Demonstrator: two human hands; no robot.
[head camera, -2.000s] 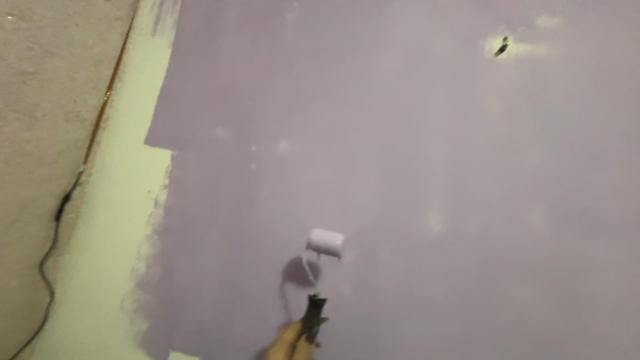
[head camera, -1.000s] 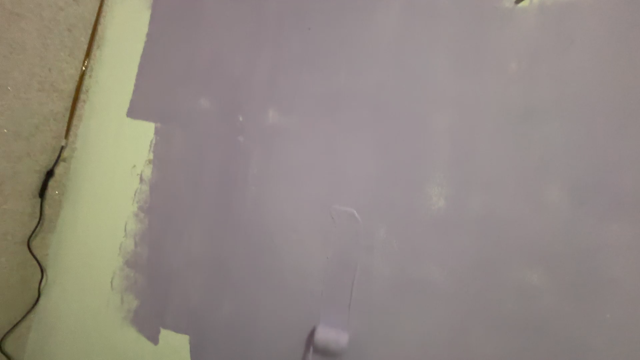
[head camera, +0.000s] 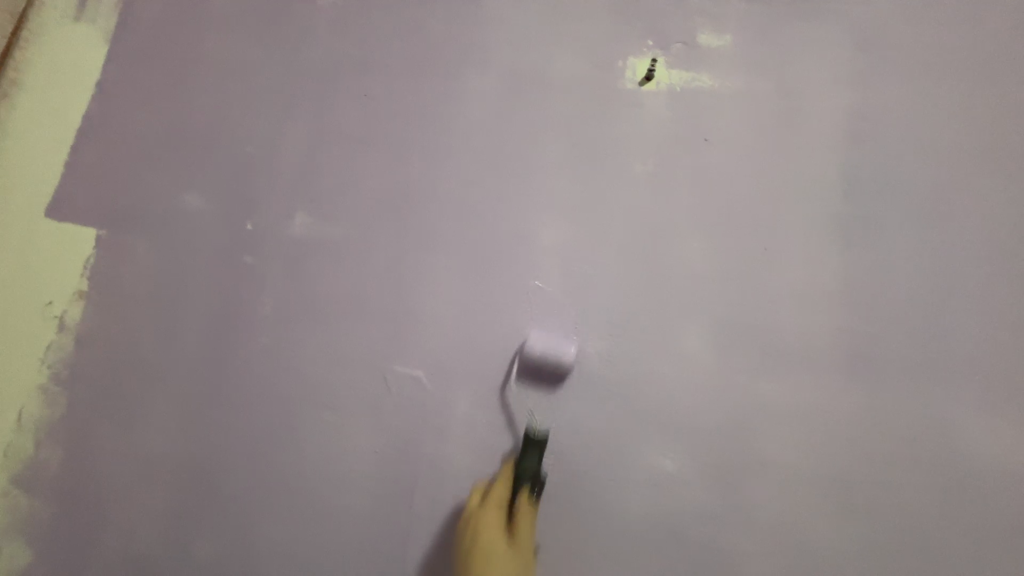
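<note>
My left hand (head camera: 498, 524), slightly blurred, comes in from the bottom edge, its fingers closed round the black handle (head camera: 534, 452) of a small paint roller. The roller's short sleeve (head camera: 547, 358), coated in pale purple paint, lies against the purple-painted wall (head camera: 720, 320) above the hand. A thin wire frame links sleeve and handle, and a dark shadow runs along its left. Faint wet edges show above the sleeve and to its left. My right hand is out of view.
A pale green unpainted strip (head camera: 40, 192) with a ragged edge runs down the left side. A dark cable end or wire stub (head camera: 649, 72) sticks out of a small green patch near the top. A brown edge (head camera: 14, 36) crosses the upper left corner.
The roller has moved up the wall from the bottom edge, and my left hand is in view again. The view has shifted, bringing the green patch fully back in.
</note>
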